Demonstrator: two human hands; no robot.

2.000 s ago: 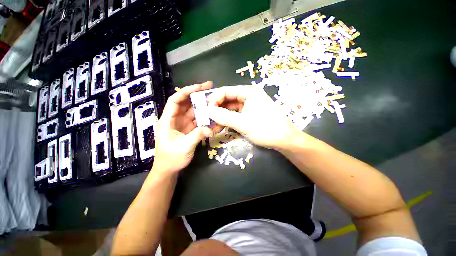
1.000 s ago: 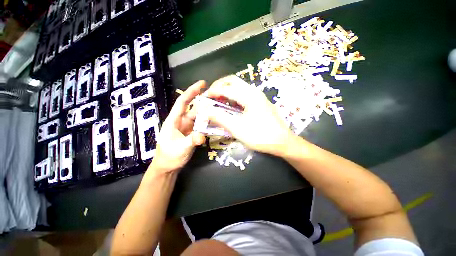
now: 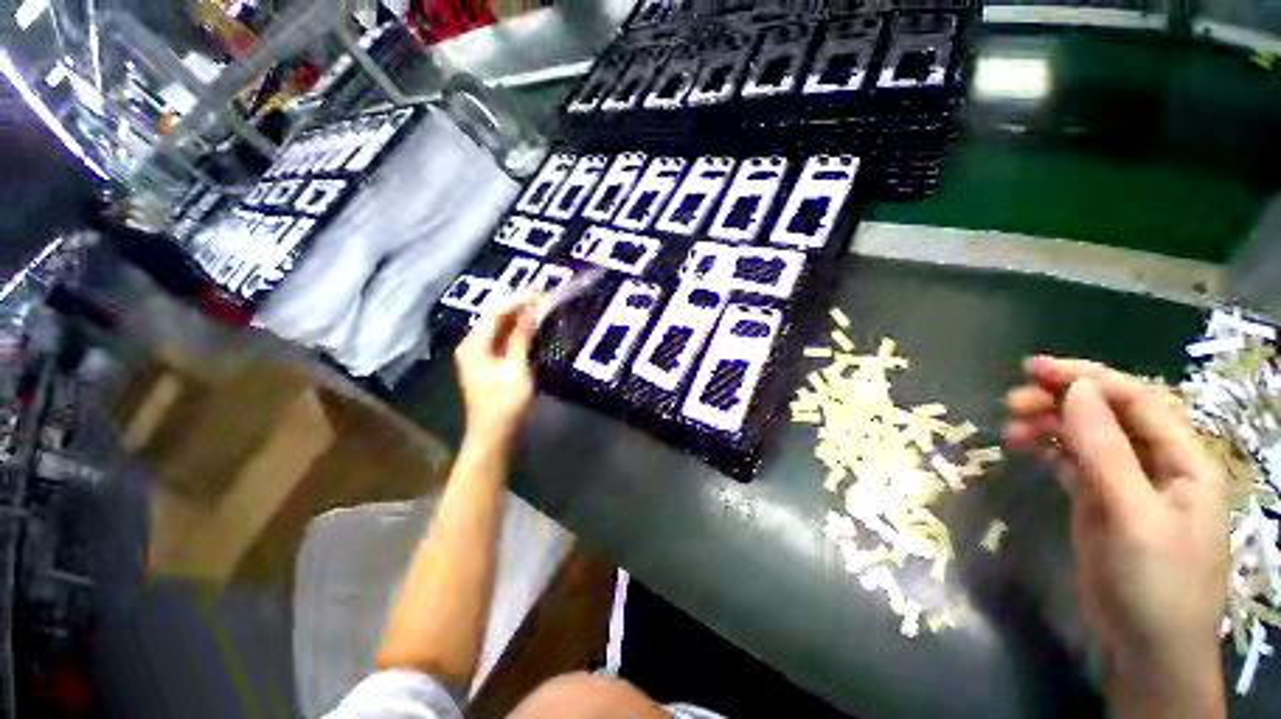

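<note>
My left hand (image 3: 497,368) pinches a pale frame part (image 3: 568,292), blurred and tilted, over the lower left of the black parts tray (image 3: 731,457). The tray holds upright white frames, such as one at the lower right (image 3: 736,368), with sideways ones between the rows. My right hand (image 3: 1124,457) is at the right, loosely curled with no part visible in it. Small yellow-tan and white tabs (image 3: 899,471) lie between the tray and my right hand. A heap of white strips (image 3: 1250,464) is partly behind my right hand, cut off by the picture's edge.
Stacked black trays (image 3: 899,134) stand at the back. A limp grey-white sheet (image 3: 401,246) drapes at the left, beside another filled tray (image 3: 281,211). A cardboard box (image 3: 232,464) is below left. A pale rail (image 3: 1012,253) runs behind the dark green bench surface (image 3: 632,485).
The view has swung left. My hands have parted; my left hand has carried the frame part to the tray, and my right hand has come off it. More of the yellow-tan tabs shows.
</note>
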